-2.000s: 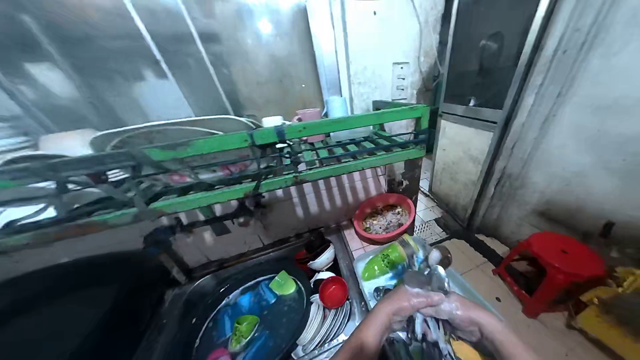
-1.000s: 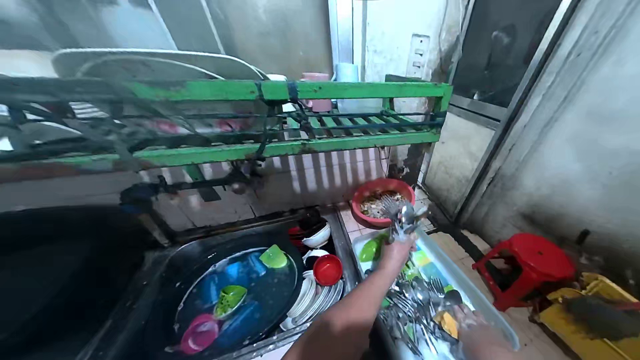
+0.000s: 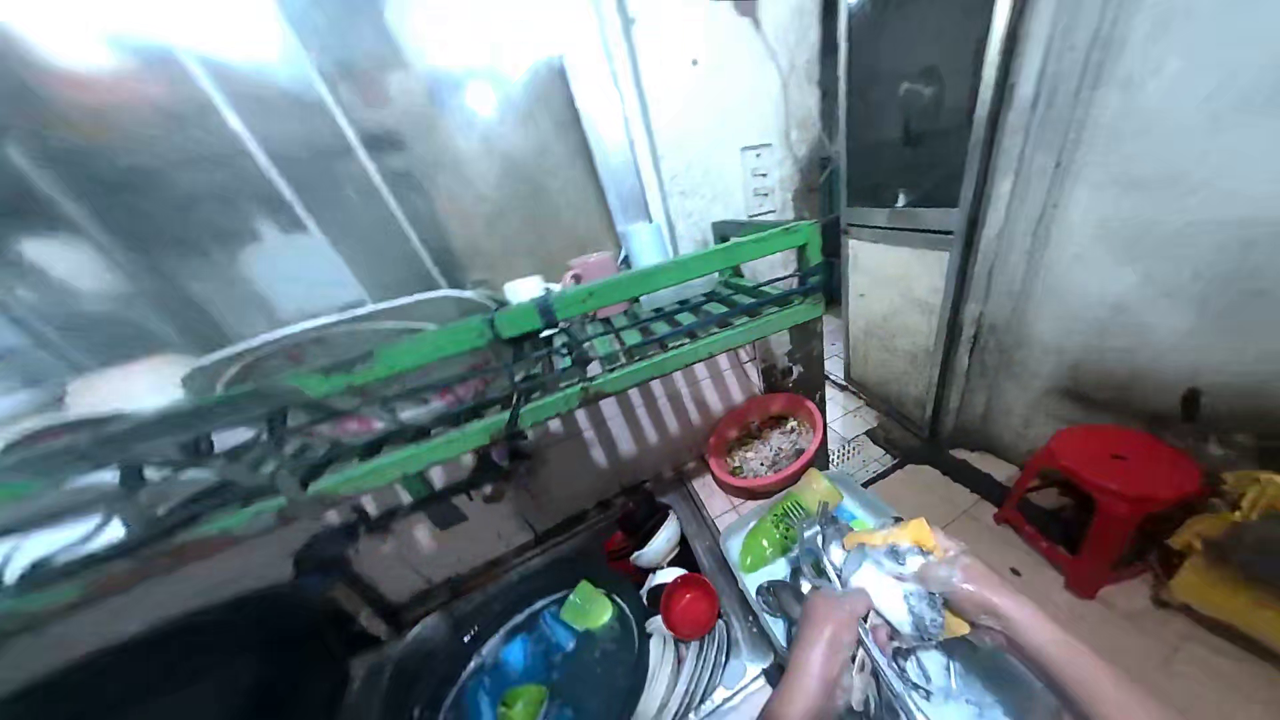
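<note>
My left hand (image 3: pixel 832 625) is closed around a bunch of metal forks and spoons (image 3: pixel 815 545) over a light tray (image 3: pixel 745 585). Against that bunch my right hand (image 3: pixel 950 580) presses a soapy yellow-and-white sponge or cloth (image 3: pixel 895 575). More soapy metal cutlery (image 3: pixel 925 670) lies in the tray beneath both hands. A green slotted plastic utensil (image 3: pixel 770 535) rests at the tray's far left part.
A red basin (image 3: pixel 715 455) of food scraps stands beyond the tray. Left are stacked plates (image 3: pixel 680 670), a red bowl (image 3: pixel 690 606) and a dark tub of water (image 3: pixel 640 640). A green rack (image 3: pixel 660 275) runs above. A red stool (image 3: pixel 1115 470) stands right.
The left hand, holding cutlery farther out toward the red basin a second ago, is back over the tray. The right hand has come up to it with the yellow sponge or cloth. The view has tilted.
</note>
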